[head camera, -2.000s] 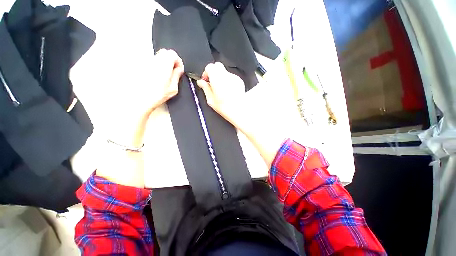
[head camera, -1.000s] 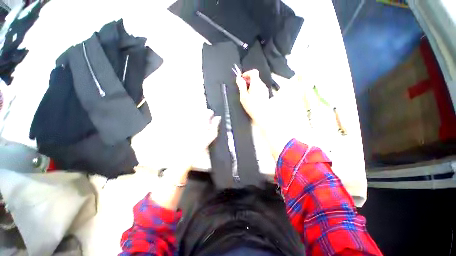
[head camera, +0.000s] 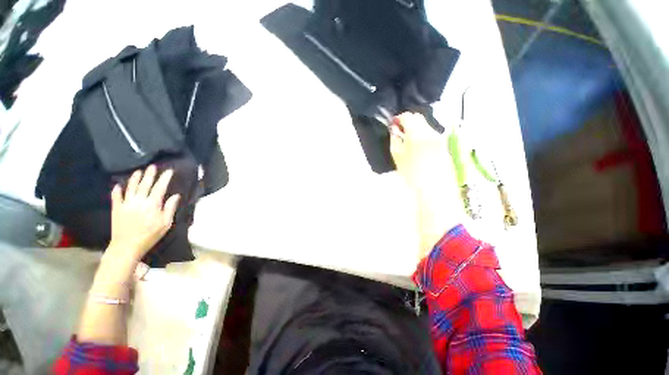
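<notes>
My left hand (head camera: 143, 212) lies spread, palm down, on the left-hand pile of black zip panels (head camera: 70, 176). A panel with a silver zip (head camera: 121, 121) lies on top, just beyond my fingers. My right hand (head camera: 414, 143) is at the near edge of the right-hand pile of black panels (head camera: 374, 44). It holds small snips (head camera: 383, 115), with the silver blades pointing away to the upper left over black fabric. Most of the snips' handle is hidden in my fingers.
Green tools (head camera: 456, 157) and a thin tool with an orange-brown handle (head camera: 506, 205) lie right of my right hand on the white table (head camera: 308, 198). Beige material (head camera: 44, 286) is at the lower left. The table's right edge runs beside the tools.
The panel that lay in front of me has gone from there. My left hand has moved left onto the left-hand pile. My right hand has moved right and slightly forward with the snips.
</notes>
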